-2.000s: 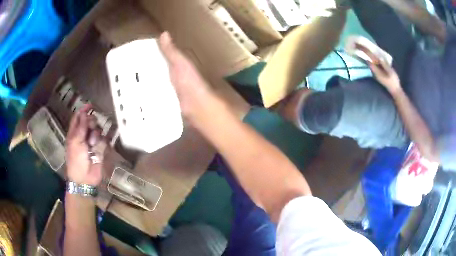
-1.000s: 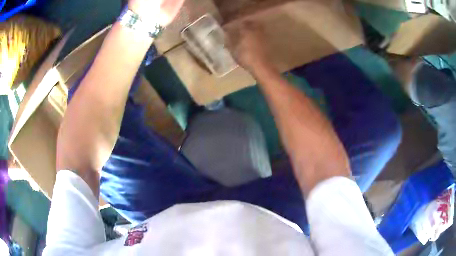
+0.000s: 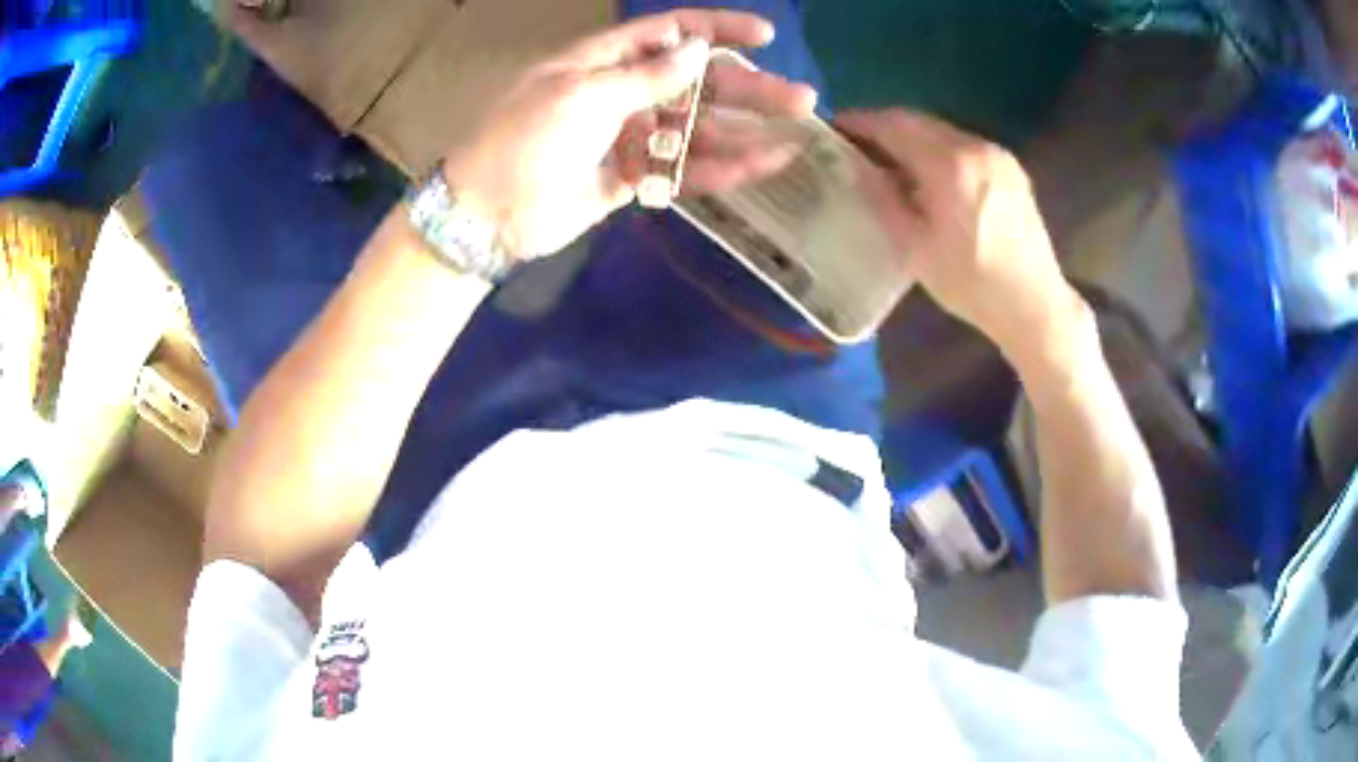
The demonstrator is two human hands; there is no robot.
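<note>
A cream plastic housing shell is held over my lap, tilted, with its hollow open side up and a dark slot along its lower-left wall. My right hand grips its right side. My left hand, with the metal watch on its wrist, is at the shell's left end and holds a small pale strip with squares between thumb and fingers. The strip is at the shell's end wall; whether it is seated in the shell I cannot tell.
A carton flap is in front at the upper left. An open carton stands at my left with a small pale shell in it. A yellow sack and blue stools are at the sides.
The view has tipped down to my lap. The shell and both hands are now over my lap, away from the front carton. The small strip now shows in my left hand.
</note>
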